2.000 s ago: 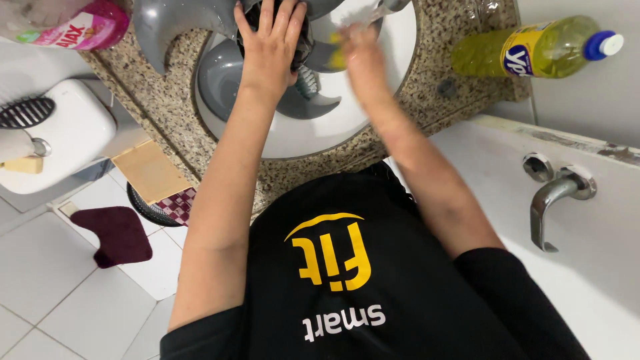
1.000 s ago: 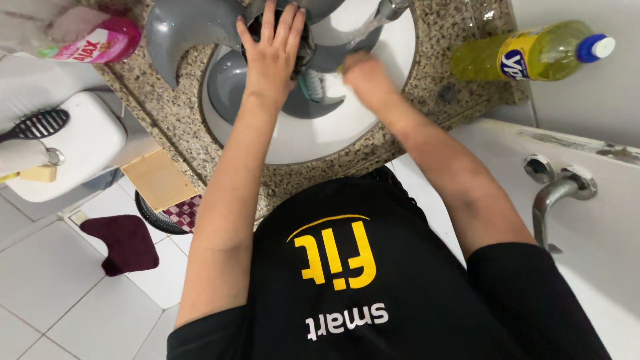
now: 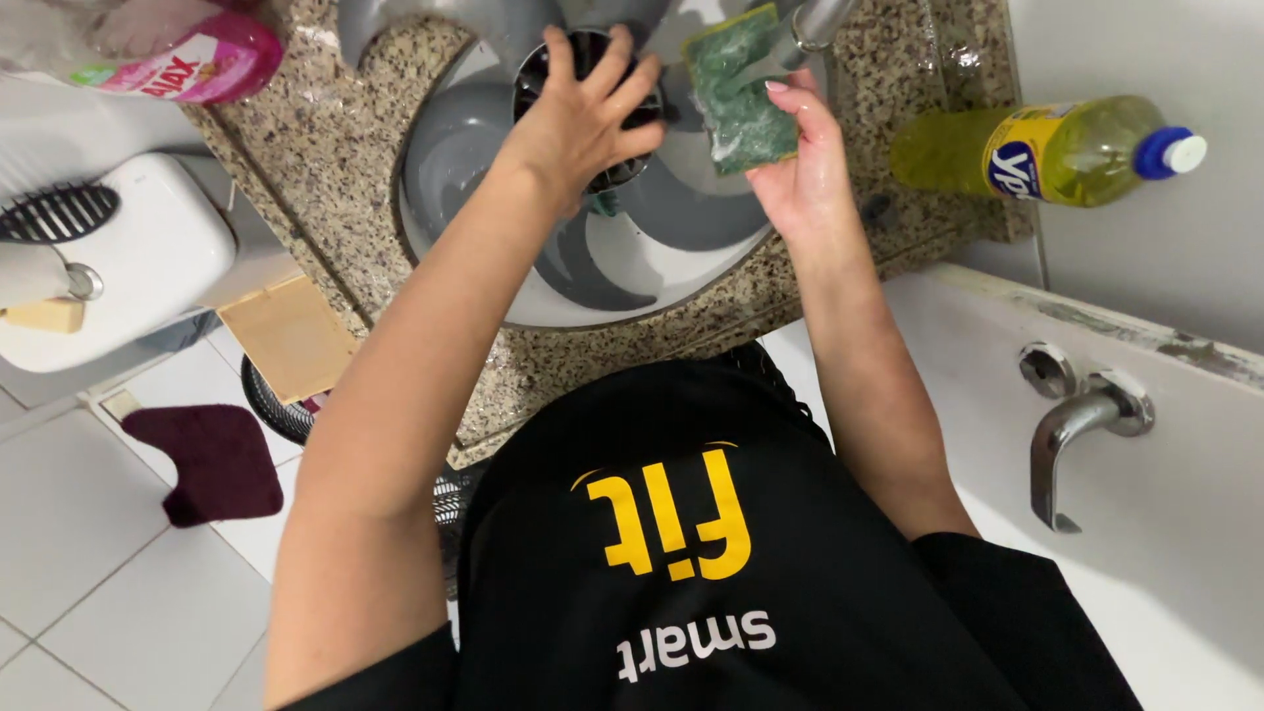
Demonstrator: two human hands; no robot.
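Note:
A grey plastic fan propeller (image 3: pixel 681 212) lies in and over the white oval sink basin (image 3: pixel 553 308), its curved blades reaching past the rim. My left hand (image 3: pixel 583 114) grips its round hub (image 3: pixel 533 84), fingers spread over the dark ribbed middle. Between the fingers and thumb of my right hand (image 3: pixel 810 163) is a wet green and yellow scouring sponge (image 3: pixel 741 99) with some suds, held beside the metal faucet (image 3: pixel 815 25). Part of a small teal-bristled brush (image 3: pixel 604 202) shows just below the hub; the rest is hidden.
A bottle of yellow-green liquid detergent (image 3: pixel 1047 153) lies at the right on the granite counter (image 3: pixel 385 109). A pink Ajax bottle (image 3: pixel 188 59) is at upper left. A white door (image 3: pixel 1136 474) with a metal handle (image 3: pixel 1052 464) stands right. A toilet tank (image 3: pixel 138 257) is left.
My right hand, blurred and lower beside the faucet before, has turned and lifted the sponge into plain view at the faucet. My left hand stays on the hub.

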